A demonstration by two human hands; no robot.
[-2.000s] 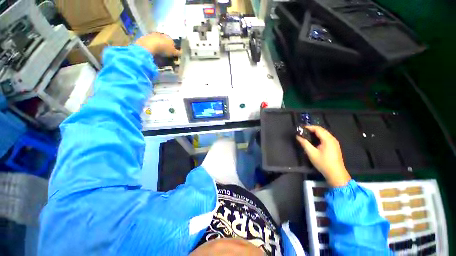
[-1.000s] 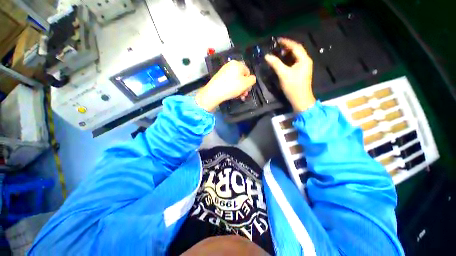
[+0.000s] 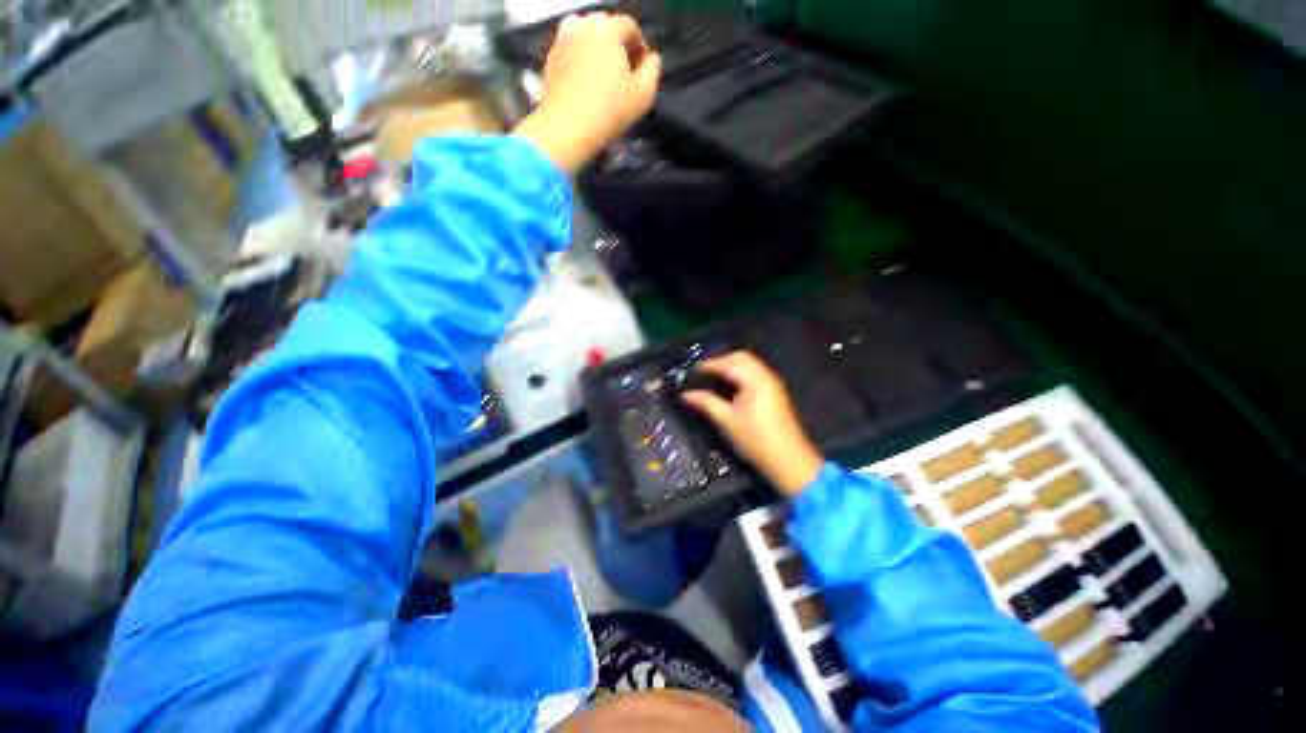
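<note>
A black carrier tray [image 3: 891,375] lies in front of me. A phone body [image 3: 652,455] with small orange and white spots lies in its near-left pocket. My right hand [image 3: 748,415] is just right of that phone body, thumb and fingers bent around something dark; whether it grips it is unclear. My left hand [image 3: 599,75] is raised at the top, over the stacked black trays [image 3: 774,112], with fingers curled; what it holds, if anything, cannot be made out. The picture is blurred.
A white parts tray [image 3: 1084,415] with tan and black strips lies at the lower right, partly under my right sleeve. The white machine's corner [image 3: 570,332], with a red button, shows behind my left arm. Cardboard boxes [image 3: 136,322] stand at the far left.
My left hand has gone from the machine to the tray's left pocket, then up to the stacked trays. My right hand stays by the carrier tray. The view has turned; the spotted phone body now shows uncovered.
</note>
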